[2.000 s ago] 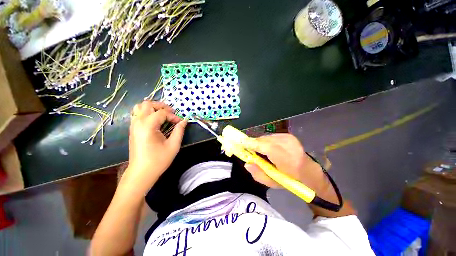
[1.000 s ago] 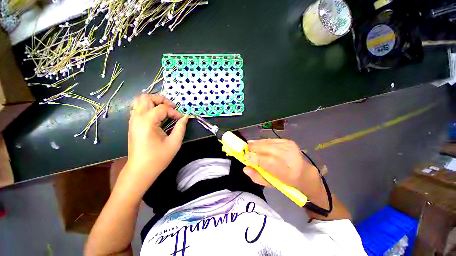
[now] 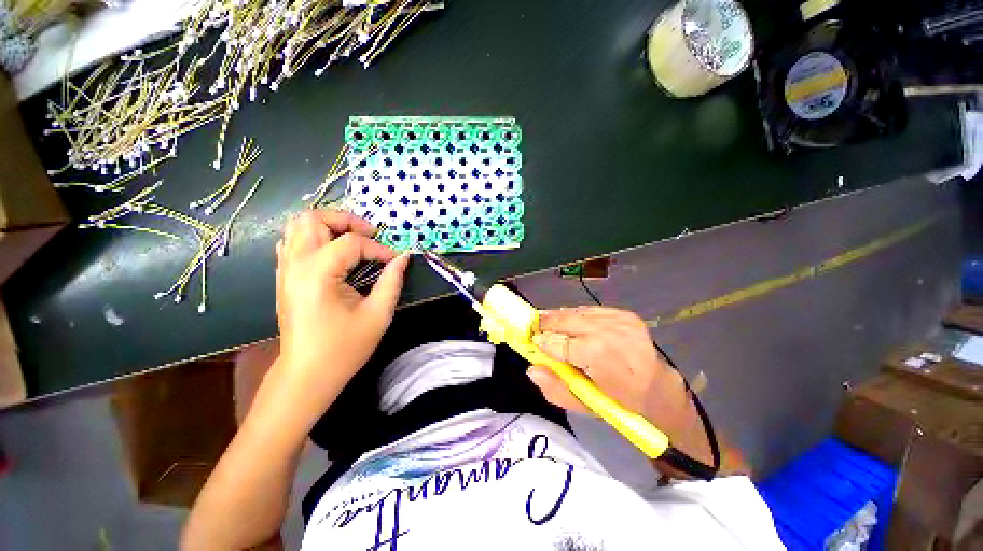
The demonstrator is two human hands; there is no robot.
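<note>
A green and white PCB panel (image 3: 442, 183) lies flat on the dark green bench. A few thin leads (image 3: 331, 178) stick out from its left edge. My left hand (image 3: 332, 285) is at the panel's lower left corner, its thumb and fingers closed on a lead wire (image 3: 369, 273), mostly hidden by the fingers. My right hand (image 3: 604, 361) holds the yellow soldering iron (image 3: 587, 393) like a pen. The iron's metal tip is at the panel's lower left edge, close to my left fingertips; whether it touches the board is too small to tell.
A tangled pile of yellowish wires (image 3: 243, 65) lies at the upper left, with loose leads (image 3: 205, 242) below it. A round can (image 3: 698, 48) and a black fan (image 3: 825, 86) stand at the upper right. A cardboard box (image 3: 27, 194) is at the left edge.
Since two seconds ago the bench view has shifted slightly. Both hands remain at the panel's lower left corner, with the iron's tip still beside the left fingertips.
</note>
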